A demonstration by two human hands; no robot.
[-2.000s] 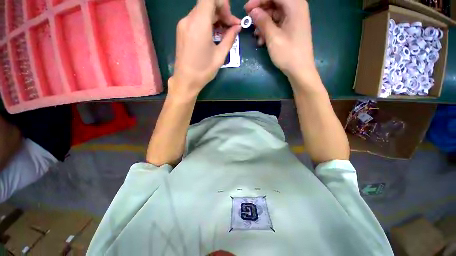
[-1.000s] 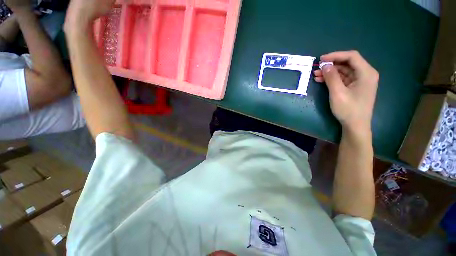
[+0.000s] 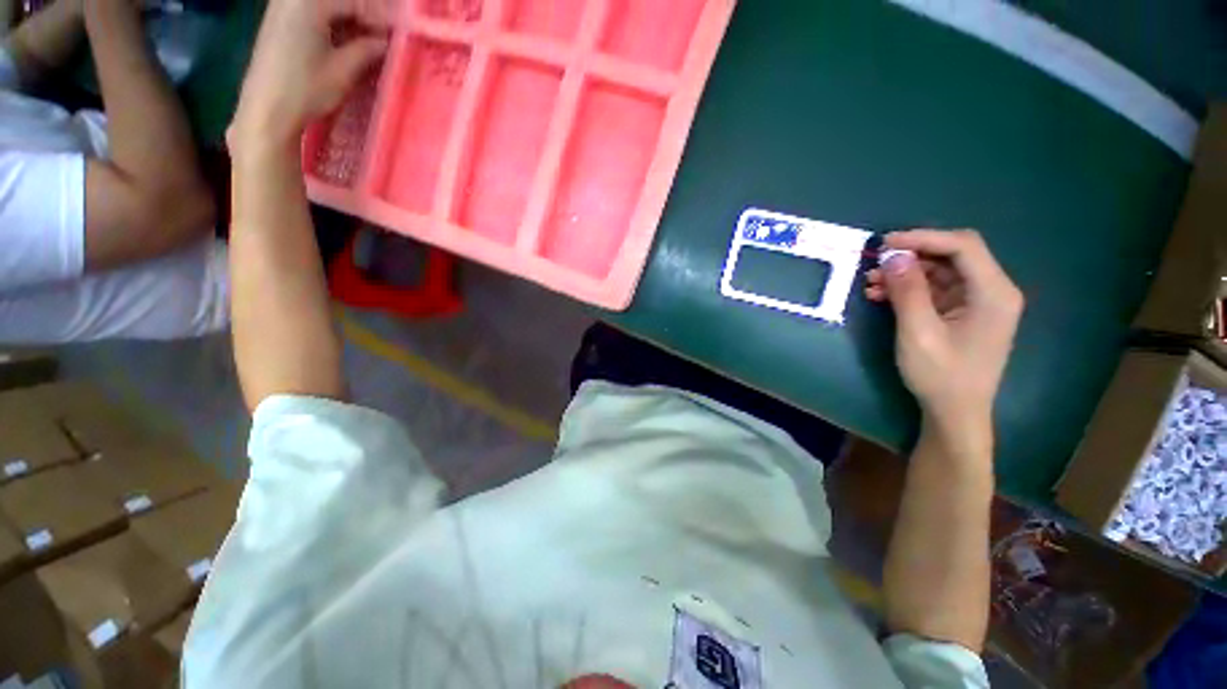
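Observation:
The white housing lies flat on the bench, its blue circuit board along the far edge beside the dark window. Thin dark and red wires run from its right end to my right hand. That hand pinches a small white ring part at the wire end, partly hidden by the thumb. My left hand is over the far left pockets of the pink parts tray, near heaps of tiny parts. Its fingertips are partly hidden and blurred, so I cannot tell if they hold anything.
An open carton of white rings stands at the right. A lower carton with clear bags is below the bench edge. A coworker's arm is at the left. A red object and stacked brown boxes are below.
The view has swung left. My left hand has left the ring and moved to the tray, its fingers now over the pockets. My right hand keeps the ring at the housing's wire end.

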